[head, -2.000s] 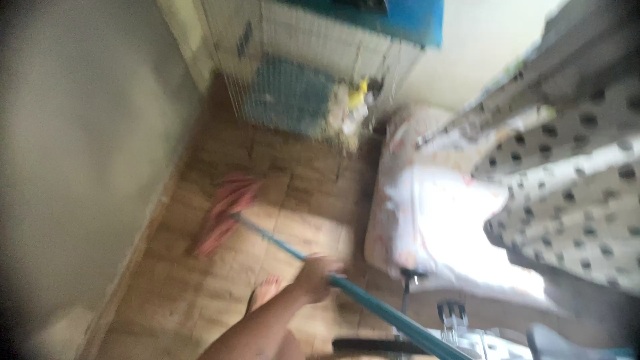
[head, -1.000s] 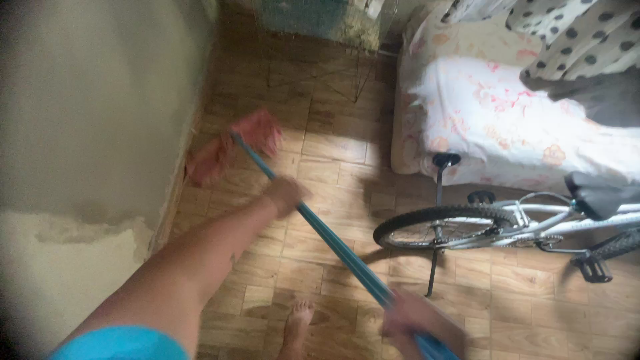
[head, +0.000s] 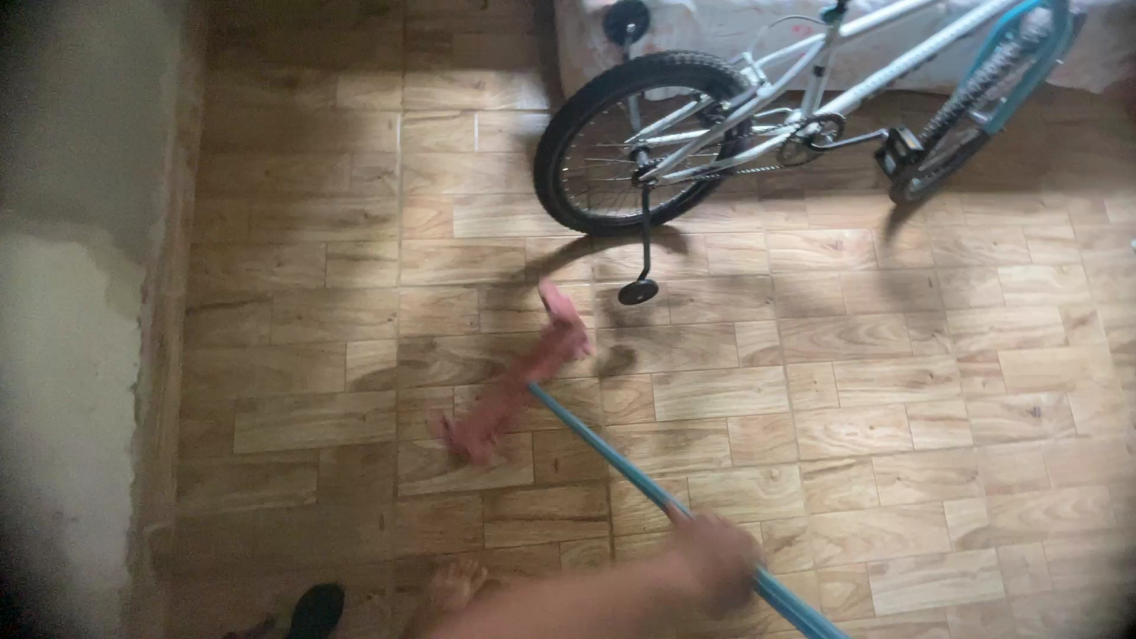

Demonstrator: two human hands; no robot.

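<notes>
A pink cloth (head: 510, 390) is draped over the head at the lower end of a teal pole (head: 612, 453) and lies on the wood-look tiled floor. My left hand (head: 717, 559), blurred, is closed around the pole, with the forearm coming in from the bottom edge. The pole runs on past the hand to the bottom edge of the view. My right hand is out of view.
A white bicycle (head: 825, 98) with a training wheel (head: 638, 291) stands just beyond the cloth, beside a bed or sofa with a light cover (head: 1100, 58). A wall (head: 71, 311) runs along the left. A bare foot (head: 457, 581) and a dark shoe (head: 317, 611) show at the bottom.
The cloth-covered end has moved from beside the left wall to the floor near the bicycle's rear wheel. My right hand, on the pole a second ago, has left the view. The view has shifted.
</notes>
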